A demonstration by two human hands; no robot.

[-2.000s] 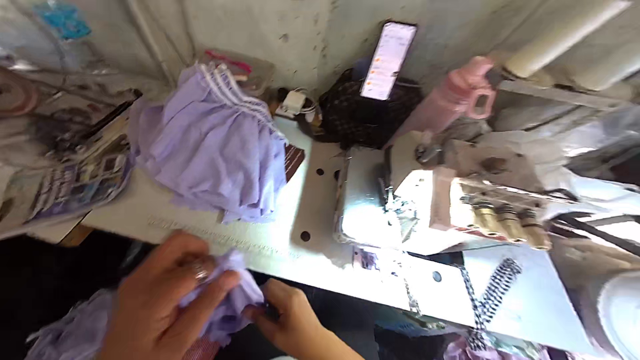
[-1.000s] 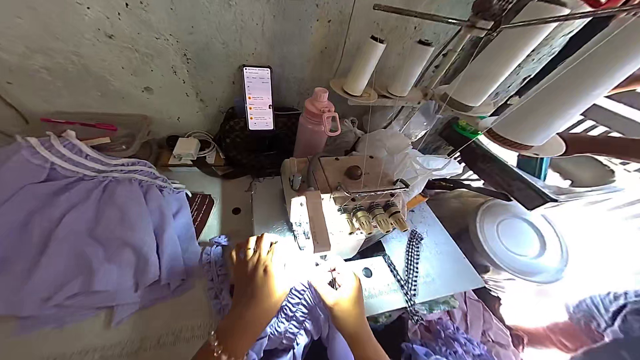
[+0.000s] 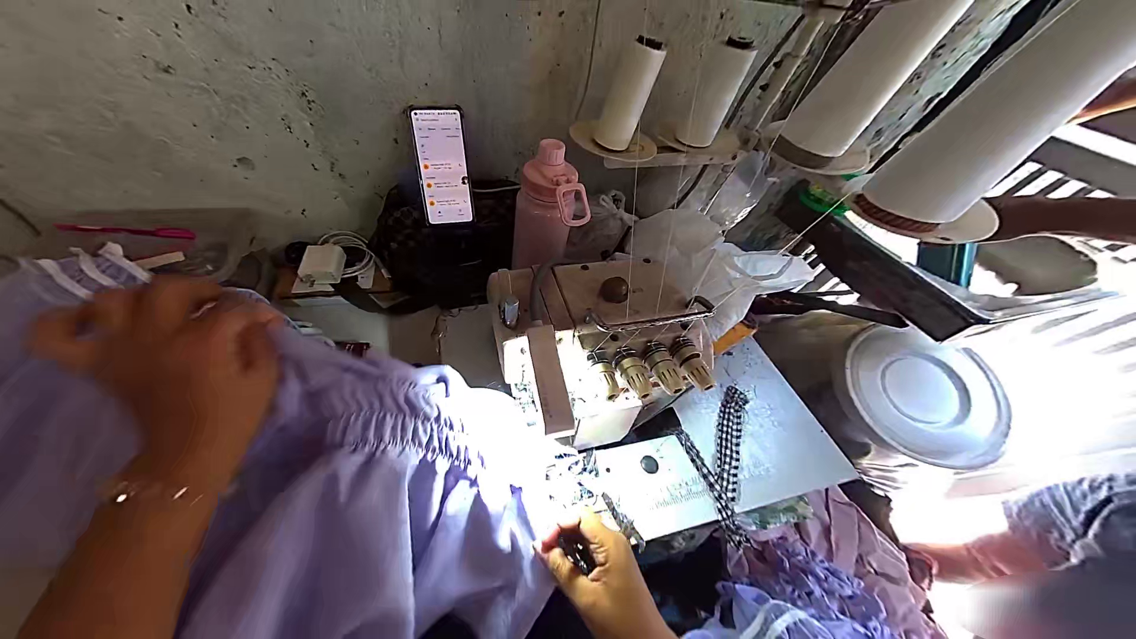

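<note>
Lavender fabric with a gathered elastic band (image 3: pixel 390 426) spreads from the left up to the lit front of an overlock sewing machine (image 3: pixel 612 328). My left hand (image 3: pixel 191 373), a bracelet at its wrist, is over the cloth at the left, blurred, its fingers bent onto the fabric. Below the machine, my right hand (image 3: pixel 595 568) is curled around a small dark tool, perhaps thread snips, beside the cloth's right edge. Glare hides the needle area. More lavender cloth with white bands (image 3: pixel 80 275) lies behind my left hand.
A propped phone (image 3: pixel 441 166), a pink bottle (image 3: pixel 541 209) and a white charger (image 3: pixel 321 264) stand behind. Thread cones (image 3: pixel 632 93) rise above the machine. A checked strip (image 3: pixel 729 435) hangs over the table's right side, near a round white lid (image 3: pixel 927 395). Another person's arm (image 3: pixel 967 559) shows at lower right.
My left hand has moved left, away from the machine, and the gathered lavender cloth now spreads wide between my hands. My right hand now shows a dark tool.
</note>
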